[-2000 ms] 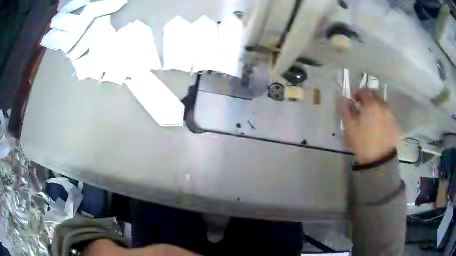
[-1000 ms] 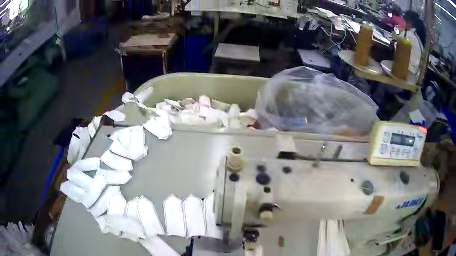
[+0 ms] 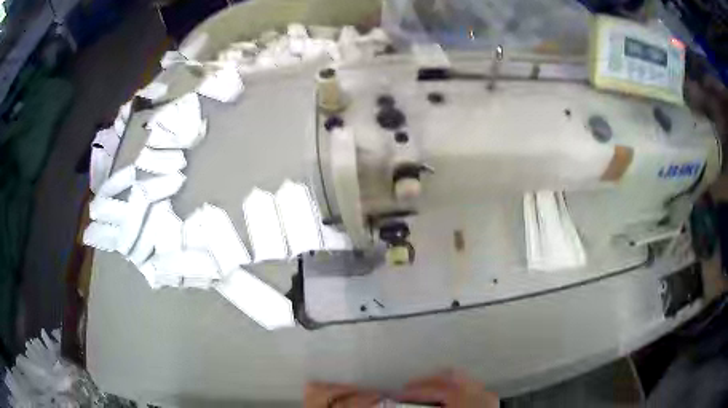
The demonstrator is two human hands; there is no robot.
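Observation:
White pointed fabric pieces lie in a curved, overlapping row on the left of the table; one points at the machine bed's left corner. Narrow white strips lie fanned on the bed at right. The sewing machine head hides part of the row's right end. My left hand and my right hand are close together at the bottom edge, mostly cut off and blurred. A sliver of something white shows between them; their grip cannot be made out.
The machine bed has a dark outline. A cream control panel stands behind the machine. A pale bin with white pieces is beyond the table, beside clear plastic. White scraps are at the lower left.
The view has tipped down from the room to the table. Both hands now show at the bottom edge; my right hand was over the strips two seconds ago.

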